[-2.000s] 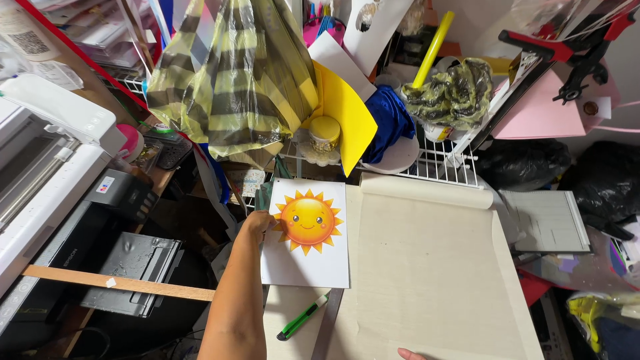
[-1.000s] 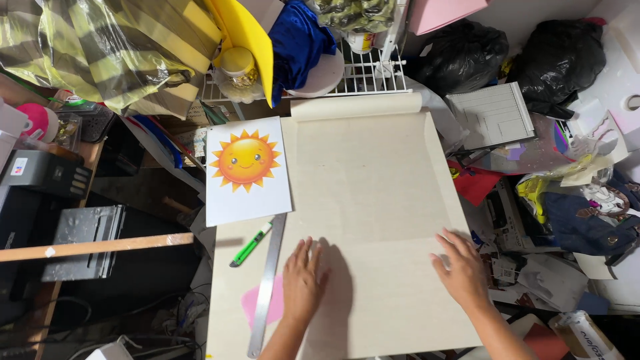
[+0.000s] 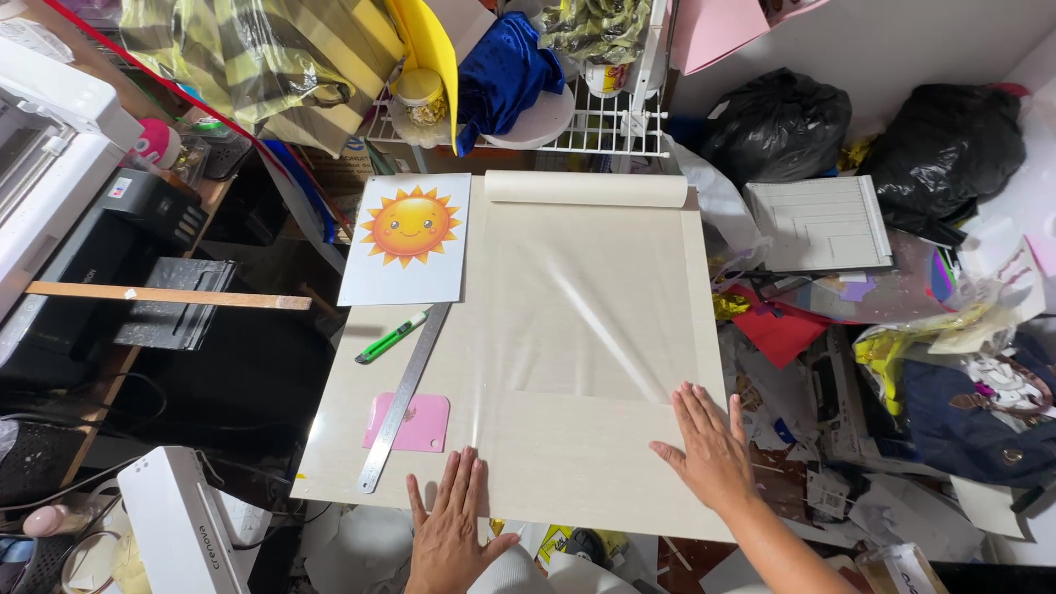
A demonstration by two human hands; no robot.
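Observation:
A clear film (image 3: 594, 330) with a rolled end (image 3: 586, 190) at its top lies on a pale board (image 3: 577, 487). My left hand (image 3: 450, 520) rests palm down at the board's near edge, fingers apart. My right hand (image 3: 709, 450) lies flat at the film's lower right, also with spread fingers. Neither holds anything. Left of the film is a white sheet with a printed smiling sun (image 3: 404, 239). Below it are a green utility knife (image 3: 392, 337) and a steel ruler (image 3: 404, 396), which crosses a pink plastic scraper (image 3: 429, 425).
A white wire shelf (image 3: 606, 140) stands behind the board, holding a jar (image 3: 421, 97) and blue cloth (image 3: 511, 74). Left are a black printer (image 3: 107, 247) and a wooden stick (image 3: 169, 294). Black bags (image 3: 775, 124) and a navy bag (image 3: 973, 412) lie to the right.
My left hand has left the sun sheet and moved down to the board's near edge. My right hand, barely in view two seconds ago, now lies on the film's right side. The view has shifted.

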